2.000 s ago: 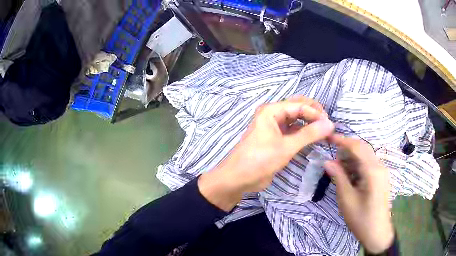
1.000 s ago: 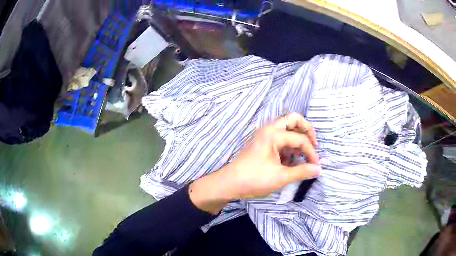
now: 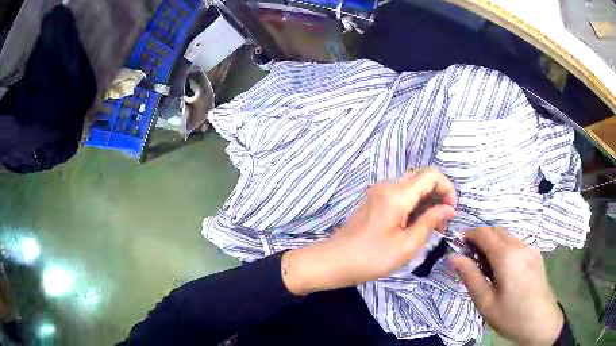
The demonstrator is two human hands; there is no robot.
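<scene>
The striped shirt (image 3: 317, 162) lies bunched over my lap. My left hand (image 3: 385, 226) is above it, thumb and forefinger pinched together on what looks like a fine dark thread. My right hand (image 3: 510, 277) is just right of it, closed around small snips (image 3: 456, 242) whose shiny points face my left fingertips. The handles are mostly hidden in the palm. A black strip (image 3: 431, 258) and a white patch (image 3: 413, 262) lie under the hands, partly covered by my left hand.
A white-topped table with a yellow edge (image 3: 540, 28) curves across the upper right. Blue crates (image 3: 121, 121), a white card (image 3: 215, 42) and a dark cloth (image 3: 50, 94) are at the upper left. The shiny green floor (image 3: 135, 223) shows at the left.
My right hand left the view and has come back with the snips showing at its fingertips. My left hand dipped, stays pinched, and is now beside the snips.
</scene>
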